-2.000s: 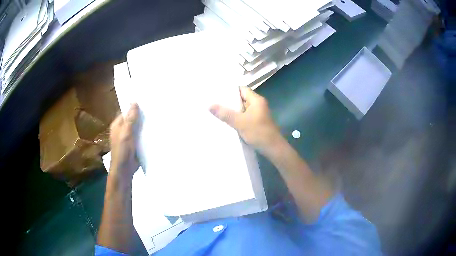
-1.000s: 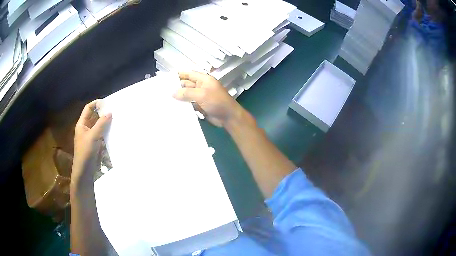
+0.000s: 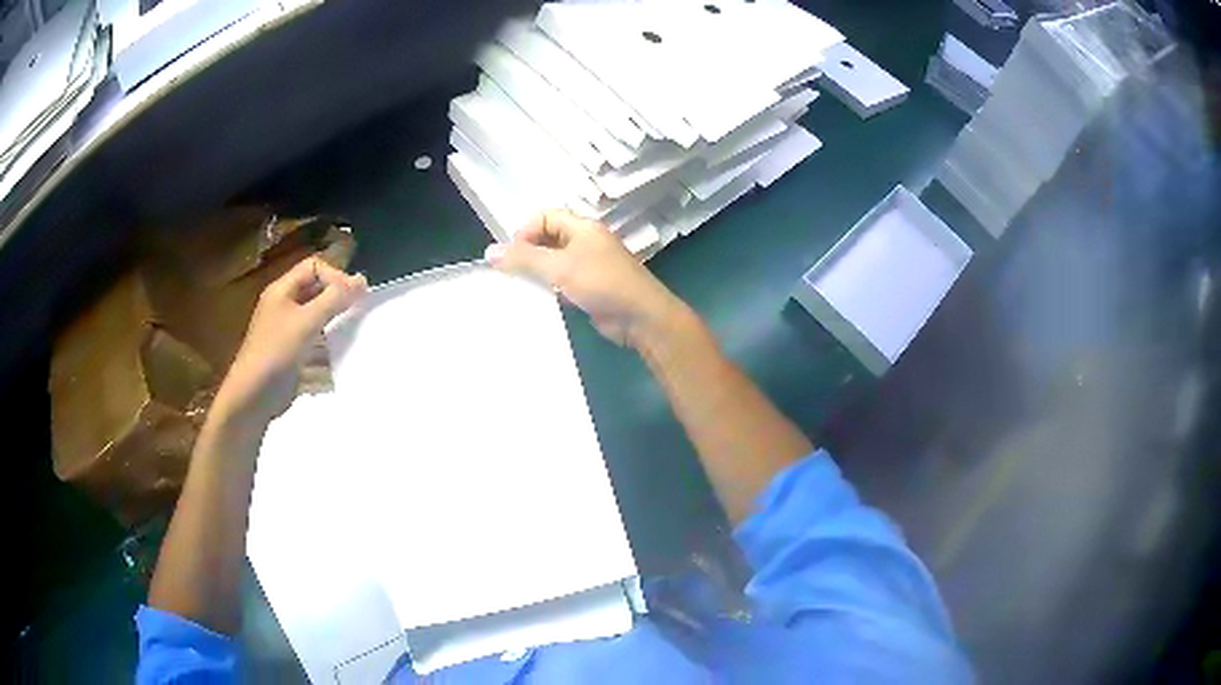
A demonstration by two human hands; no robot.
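Observation:
A white box blank (image 3: 469,442) lies in front of me, glaring white, with its near edge folded down by my body. My left hand (image 3: 301,321) pinches the far left corner and my right hand (image 3: 569,268) pinches the far right part of the far edge. A narrow flap along that edge stands raised between my hands. More white sheet (image 3: 301,495) shows beneath and to the left, with crease lines near its lower edge.
Folded inserts with holes (image 3: 670,80) form an uneven pile beyond my hands. A brown torn carton (image 3: 121,361) is at left. An open box tray (image 3: 890,278) and stepped trays (image 3: 1024,121) are at right. A white disc (image 3: 423,162) lies beyond the carton. A raised shelf (image 3: 201,80) holds white pieces.
Two seconds ago my hands held the blank by its sides; they have moved to its far edge. Since one second ago that edge has become a raised flap.

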